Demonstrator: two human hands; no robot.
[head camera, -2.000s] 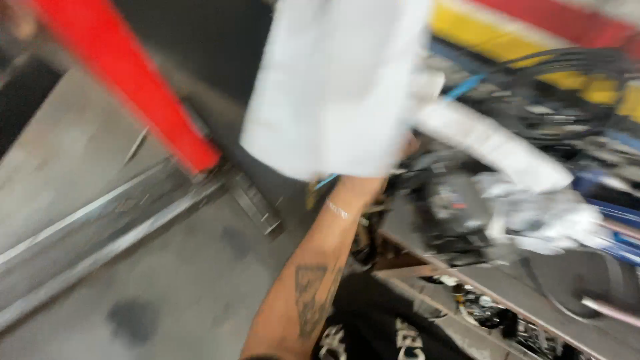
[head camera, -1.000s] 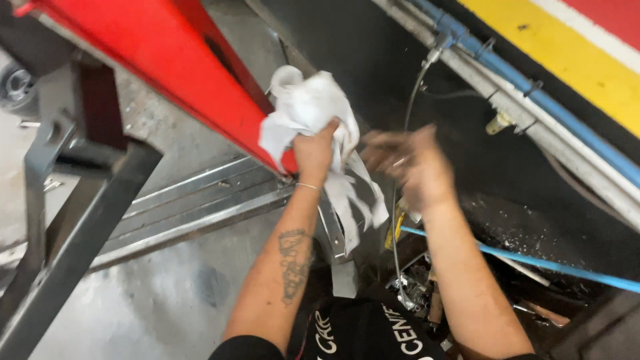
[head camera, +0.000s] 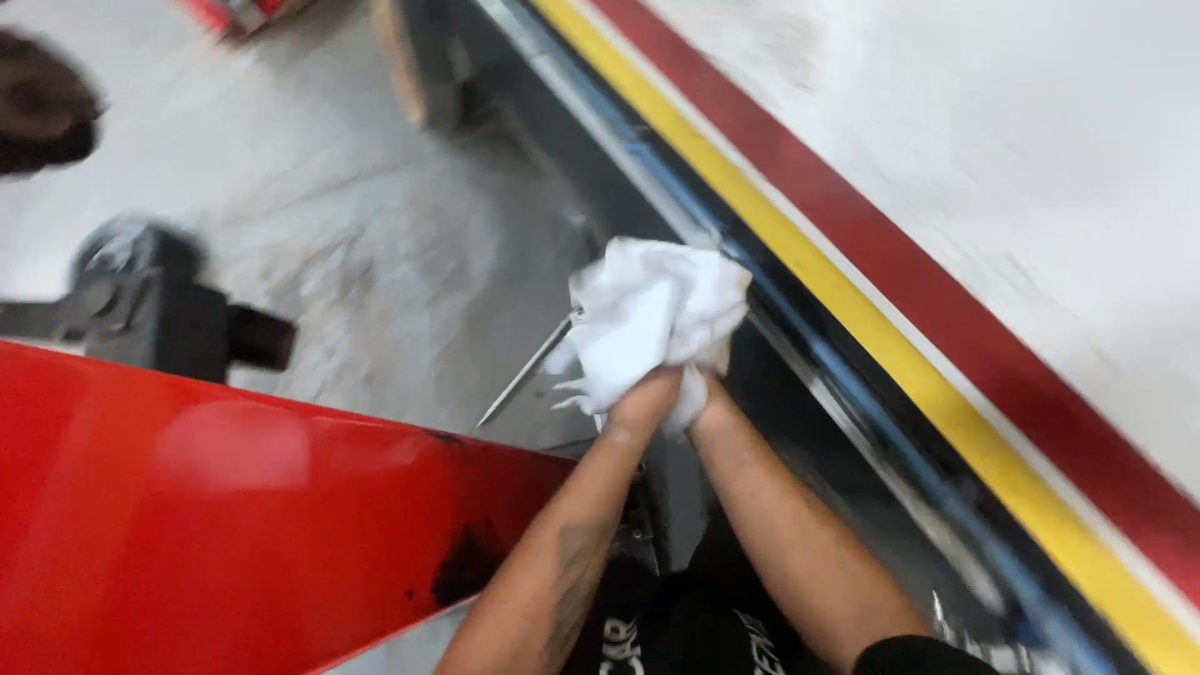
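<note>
A crumpled white cloth (head camera: 656, 314) is bunched around both hands, in front of my body near the middle of the view. My left hand (head camera: 647, 394) grips it from the lower left, its fingers mostly covered by the fabric. Against the cloth's lower right side is my right hand (head camera: 708, 380), also largely hidden by the folds. Ragged strips hang at the cloth's left edge. A thin metal rod (head camera: 525, 370) shows just left of the cloth.
A large red painted metal beam (head camera: 234, 506) fills the lower left. Beyond it stands a dark metal bracket (head camera: 178, 300) on the grey floor (head camera: 394, 253). Blue and grey pipes (head camera: 844, 375) run diagonally along the wall, beside its yellow and red stripes (head camera: 806, 234).
My right hand, apart from the cloth one second ago, is now against it beside my left hand. The view has swung considerably, with the striped wall now filling the right side.
</note>
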